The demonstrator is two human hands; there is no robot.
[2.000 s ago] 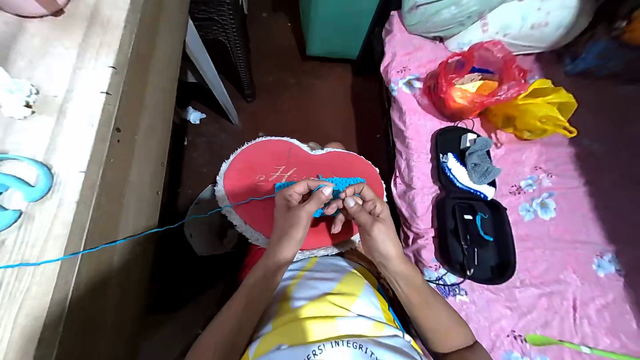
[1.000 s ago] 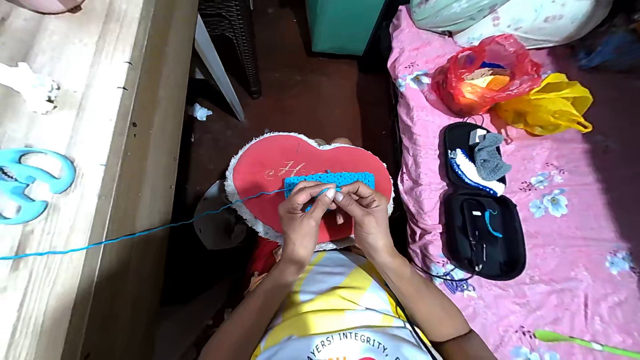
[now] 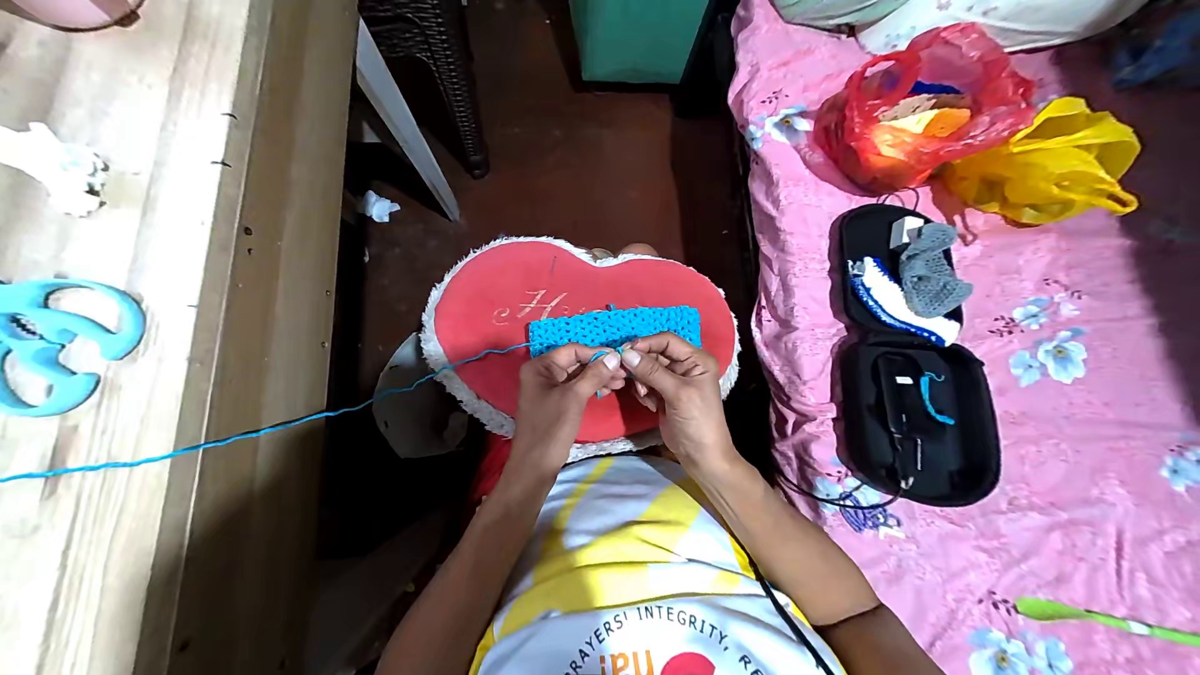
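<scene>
A blue crocheted strip [image 3: 614,323] lies on a red heart-shaped cushion [image 3: 487,375] with white fluffy trim, over my lap. My left hand [image 3: 567,380] pinches blue yarn at the strip's lower edge between thumb and fingers. Right beside it, my right hand [image 3: 677,375] pinches the same spot, the two thumbs nearly touching. Whether a crochet hook is between the fingers I cannot tell. From the strip's left end a strand of blue yarn [image 3: 309,417] runs over to the wooden table. My fingers cover part of the strip's lower edge.
Light blue scissors handles [image 3: 117,323] lie on the wooden table [image 3: 141,525] at left. On the pink floral sheet [image 3: 1059,469] at right are an open black case [image 3: 980,422] with crocheted pieces, a red plastic bag [image 3: 844,131], a yellow plastic bag [image 3: 1059,169] and a green-handled item [image 3: 1059,611].
Two seconds ago the strip was largely covered by my hands; now most of it shows above them. My two hands have come closer together at its lower edge.
</scene>
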